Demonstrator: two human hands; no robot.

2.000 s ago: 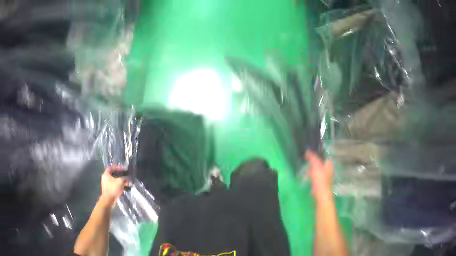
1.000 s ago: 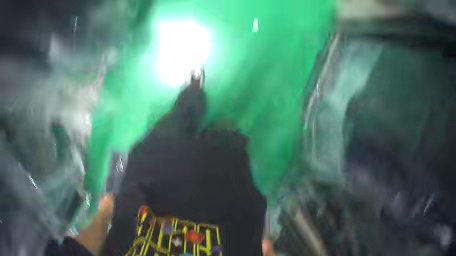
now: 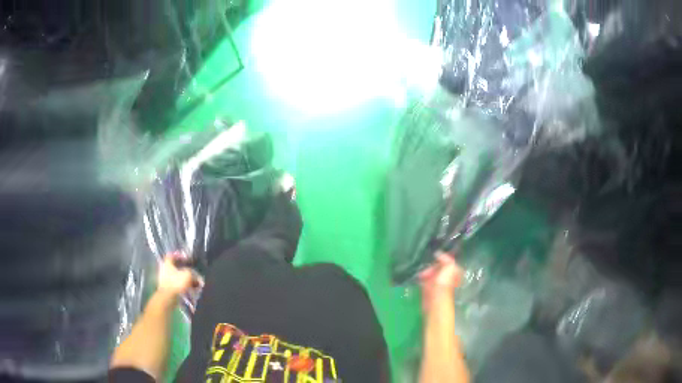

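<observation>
My left hand (image 3: 178, 274) is at the lower left, shut on the gathered clear film of a dark bagged garment (image 3: 213, 206), which spreads up and away from the hand. My right hand (image 3: 441, 271) is at the lower right of centre, shut on the gathered film end of another dark bagged garment (image 3: 426, 187). Both bundles have bright white glints. My dark top with a yellow and red print (image 3: 273, 359) fills the bottom centre. The picture is blurred, so the fingers and hangers are hard to tell.
Glossy green floor (image 3: 336, 194) runs up the middle with a strong white glare at the top. Dark garments under clear film (image 3: 478, 67) crowd the right side. Dark blurred garments (image 3: 67, 247) line the left. A thin dark metal frame (image 3: 238, 56) stands at the upper left.
Both hands, cut off low in the picture a second ago, are now raised into view with bagged garments in them. The floor glare and the racks beside me have shifted.
</observation>
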